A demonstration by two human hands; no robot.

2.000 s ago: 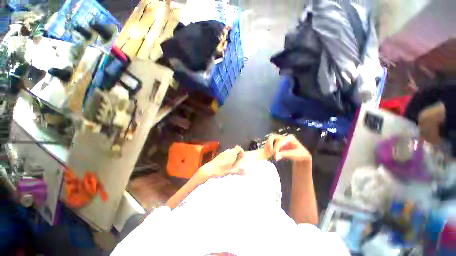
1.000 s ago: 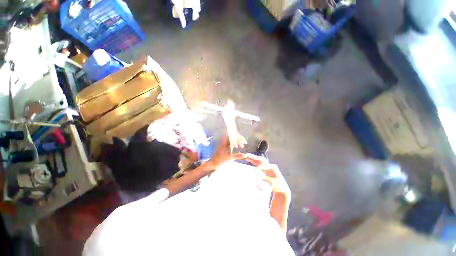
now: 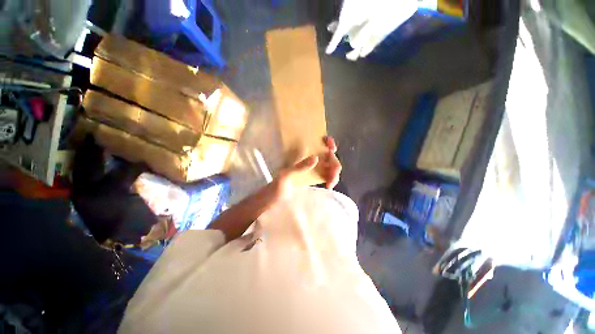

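A long flat tan-brown cardboard template [image 3: 297,91] points away from my body in the middle of the view. My left hand [image 3: 297,173] is at its near left edge, thumb on top, and holds it. My right hand [image 3: 331,163] holds its near right edge, with the fingers curled around it. The near end of the template is partly hidden by my hands. A thin white strip [image 3: 263,165] shows left of the template, near my left wrist.
Brown cardboard boxes [image 3: 150,114] stand at the left, beside a blue crate [image 3: 207,202] holding cloth. A blue stool [image 3: 199,32] is behind them. At the right are a light-topped box [image 3: 453,130] and a long table with white cloth [image 3: 522,150].
The view has moved on past the sewing machines and boxes towards the white-covered table. The cardboard template now shows in my hands, where earlier a white strip lay beyond them.
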